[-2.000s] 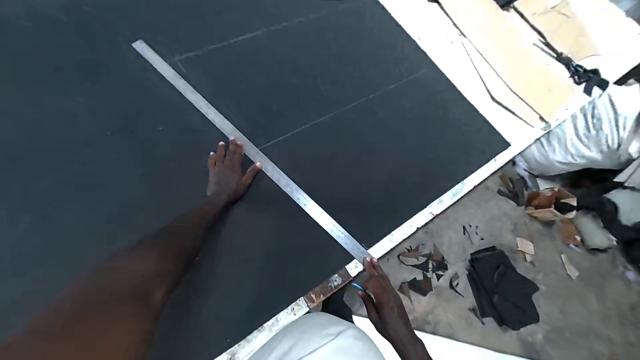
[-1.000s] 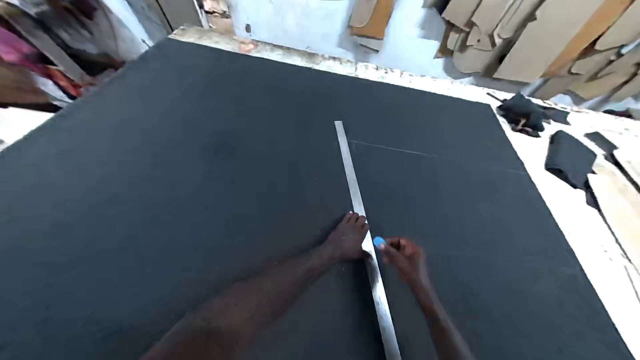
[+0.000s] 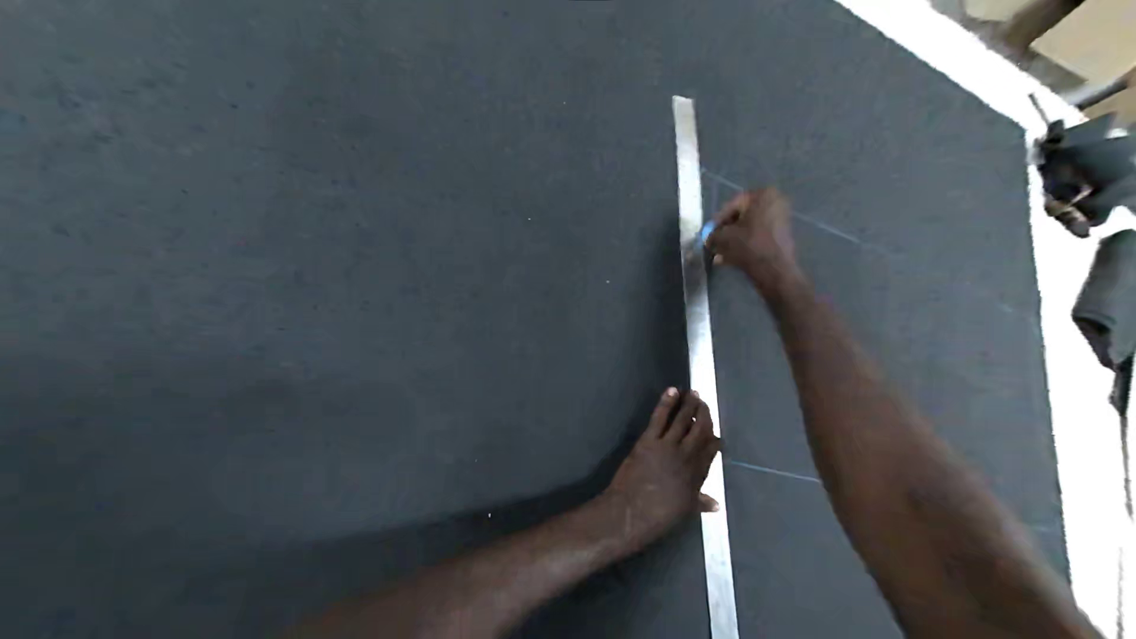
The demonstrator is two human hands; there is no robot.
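Observation:
A long metal straightedge (image 3: 699, 328) lies on dark grey sheet material (image 3: 399, 266) that covers the table. My left hand (image 3: 670, 461) presses on the straightedge at its lower part, fingers spread over the metal. Farther up, my right hand (image 3: 753, 232) pinches a small blue piece of chalk (image 3: 707, 232) against the straightedge's right edge. Thin chalk lines run off to the right of the straightedge, one near the right hand (image 3: 825, 228) and one beside the left hand (image 3: 772, 470).
The table's white edge (image 3: 1052, 382) runs along the right side and top right. Dark material scraps (image 3: 1087, 164) and a folded dark piece (image 3: 1109, 297) lie on it. Brown sheet pieces (image 3: 1092, 40) show at the top right corner.
My right hand with the blue chalk has moved up along the straightedge, from beside my left hand to near its far end. The view has shifted strongly.

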